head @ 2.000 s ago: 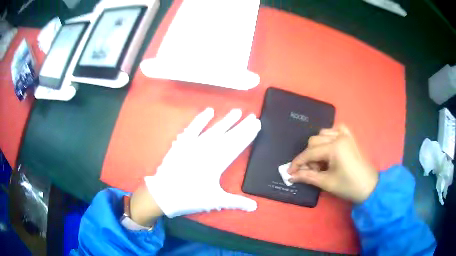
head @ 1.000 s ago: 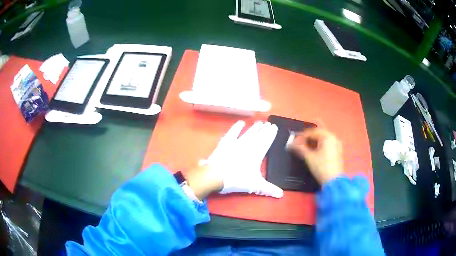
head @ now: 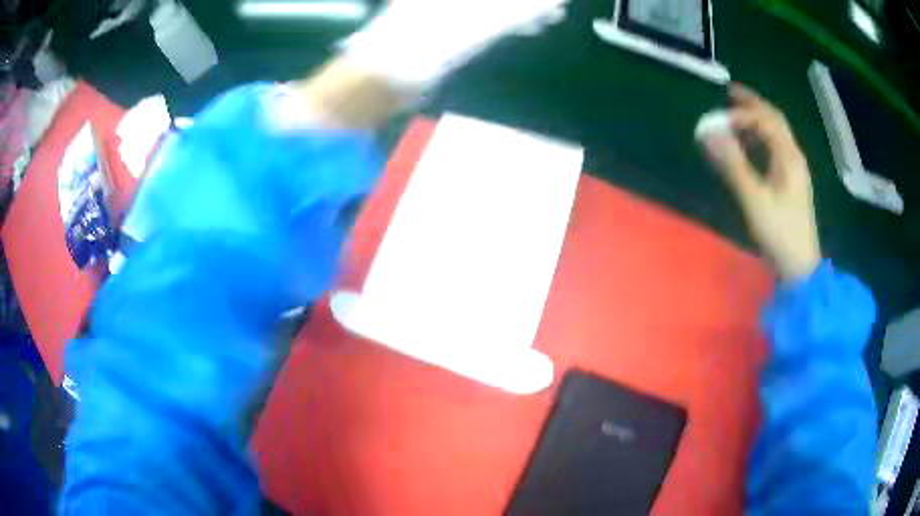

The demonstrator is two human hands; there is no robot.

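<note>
The black e-reader (head: 605, 454) lies back up on the red mat (head: 646, 282), cut off by the lower edge of the picture. A white box tray (head: 474, 232) lies on the mat at its upper left. My left hand (head: 444, 35), in a white glove, is stretched out at the top centre, blurred and cut off by the edge; its fingertips are unclear. My right hand (head: 767, 171) is bare, raised beyond the mat's upper right edge, and pinches a white wipe (head: 716, 126).
An e-reader in a white tray (head: 666, 35) stands at the top, and another white tray (head: 842, 131) at the upper right. A white bottle (head: 184, 40) and a blue-and-white packet (head: 86, 197) are at the left. A white object (head: 903, 343) is at the right edge.
Both hands have left the black e-reader. My left hand has moved up and forward; my right has moved up and right with the wipe. The view has shifted, so the mat items appear lower.
</note>
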